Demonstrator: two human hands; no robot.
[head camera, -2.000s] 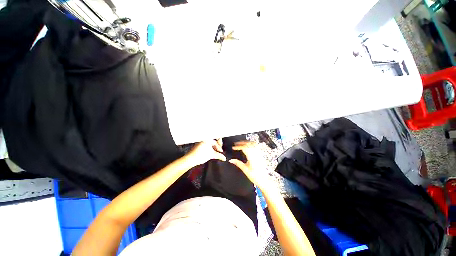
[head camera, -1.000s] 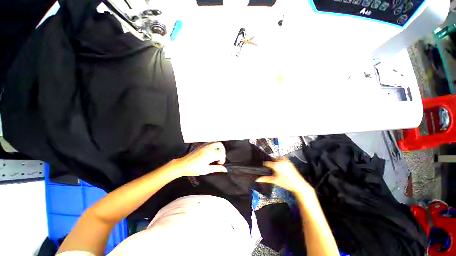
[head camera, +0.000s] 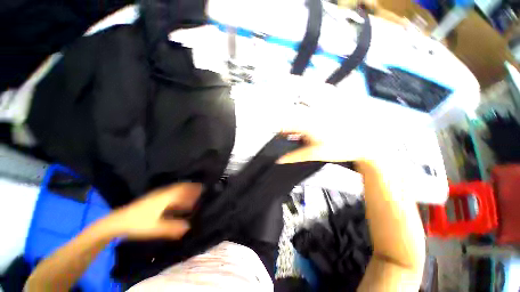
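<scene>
A large black garment panel (head camera: 188, 125) lies left of the needle area and hangs off the table's front edge toward the lap. My right hand (head camera: 308, 149) grips the upper end of a black cloth piece (head camera: 251, 188) over the front of the white table. That cloth runs down across my lap. My left hand (head camera: 162, 214) is over the black cloth at the lap, fingers apart, blurred; no cloth shows between its fingers. The white sewing machine head (head camera: 262, 23) has a blue stripe. The needle area is blurred.
Two black bands (head camera: 309, 37) loop over the machine head, with a dark control panel (head camera: 407, 88) to their right. A blue crate (head camera: 68, 211) stands at left. Crumpled black cloth (head camera: 336, 242) lies right of my lap. A red stool (head camera: 464, 210) stands at right.
The view has shifted up, showing the machine head. My right hand has lifted a cloth end from the lap to over the table. My left hand has moved left, fingers spread.
</scene>
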